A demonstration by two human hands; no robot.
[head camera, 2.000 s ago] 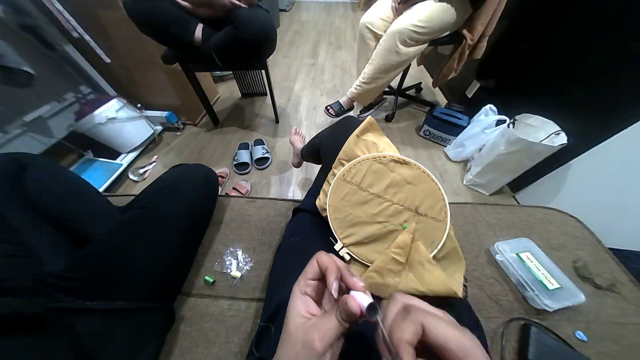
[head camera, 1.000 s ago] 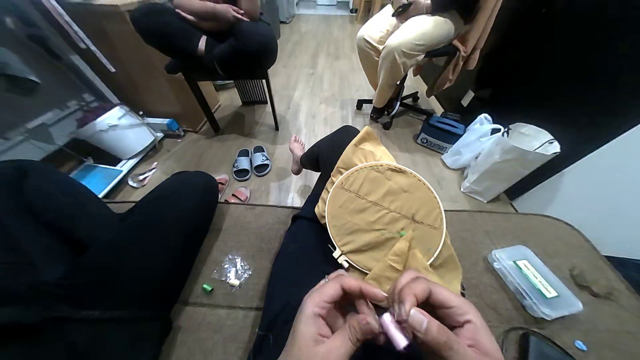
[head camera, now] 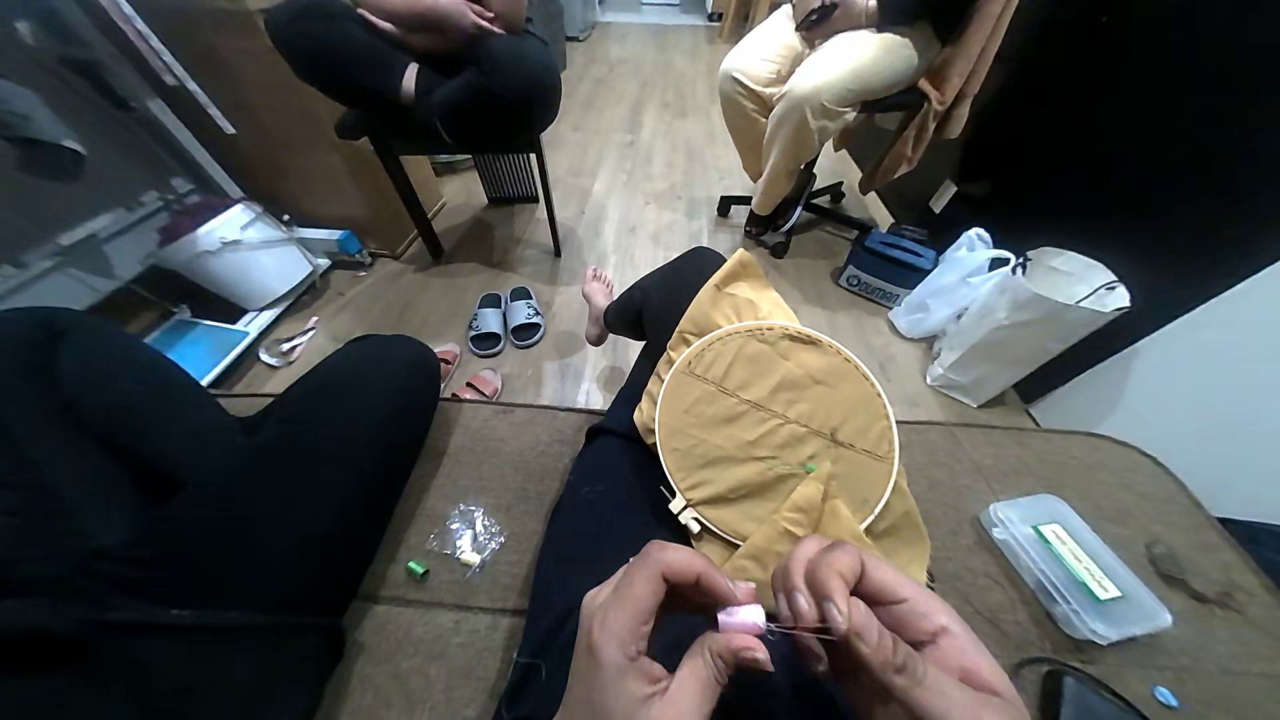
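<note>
Between the thumb and fingers of my left hand [head camera: 650,630] is a small pink thread spool [head camera: 742,620]. My right hand [head camera: 880,630] pinches a thin strand or needle [head camera: 800,631] that runs to the spool; which of the two it is I cannot tell. Just beyond both hands, an embroidery hoop [head camera: 660,400] holds mustard-yellow cloth [head camera: 760,400] over my lap. The cloth bears dark stitched lines and a small green spot, and a fold of it lies over the hoop's near edge.
On the brown couch [head camera: 480,450] to the left lie a green thread spool [head camera: 417,570] and a crumpled clear plastic wrapper [head camera: 470,535]. A clear plastic case [head camera: 1075,570] lies to the right, near a blue oval piece [head camera: 1165,697]. Others sit beside and across from me.
The pink spool has turned from slanting to lying nearly level between my hands. My right hand has drawn a little away from it, and a thin strand now shows between.
</note>
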